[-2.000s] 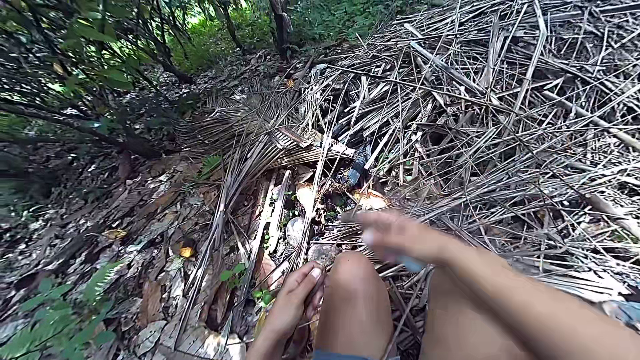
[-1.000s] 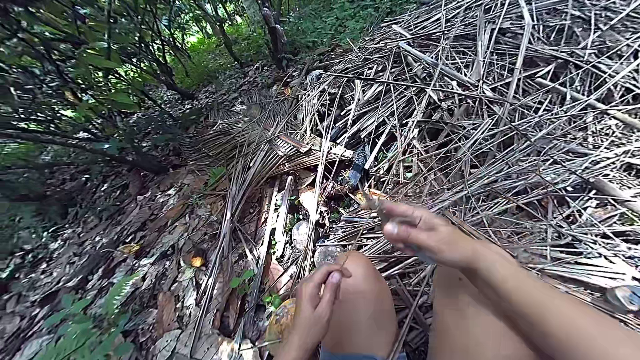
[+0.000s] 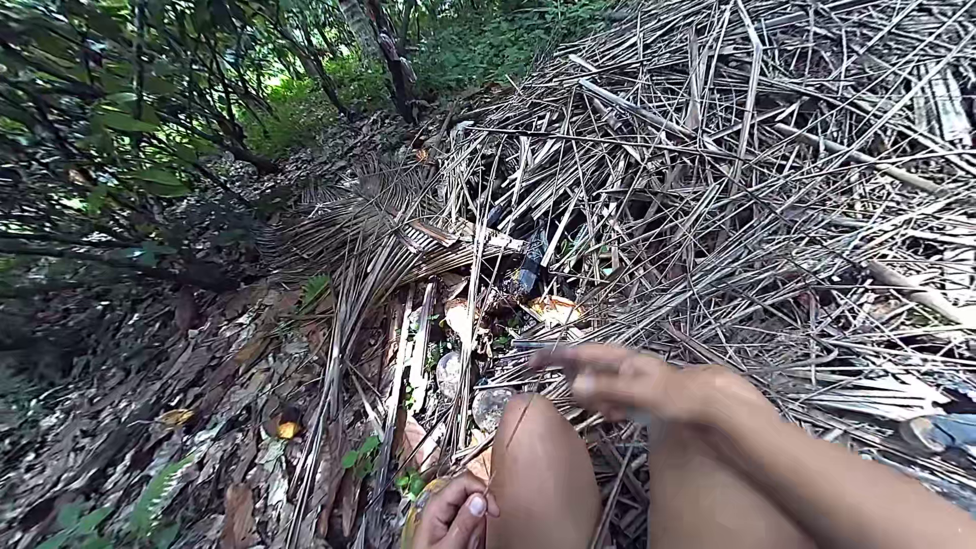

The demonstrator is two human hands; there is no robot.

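My left hand (image 3: 457, 512) is low in the view beside my bent knee, its thumb and fingers pinching a thin brown stalk (image 3: 509, 448) that rises in front of the knee. Above and to the right of that knee, my right hand (image 3: 614, 380) is stretched out over the dry palm litter, blurred, with its fingers pointing left. Whether it holds anything cannot be told. Beyond my hands lie a dark, blackened object (image 3: 531, 267), a bright yellow-orange piece (image 3: 557, 309) and two roundish, pale objects, one (image 3: 449, 374) left of the other (image 3: 490, 408).
A heap of dry palm fronds and stalks (image 3: 709, 183) spreads over the right side. Brown fallen leaves (image 3: 206, 381) cover the ground at left, with leafy shrubs (image 3: 122, 130) behind. A thin trunk (image 3: 396, 69) stands at the back. Part of a shoe (image 3: 926, 433) shows at the right edge.
The piece that stood out from my right hand's fingers a second ago no longer shows there. That hand's fingers now stretch out flatter to the left. The left hand remains beside the knee.
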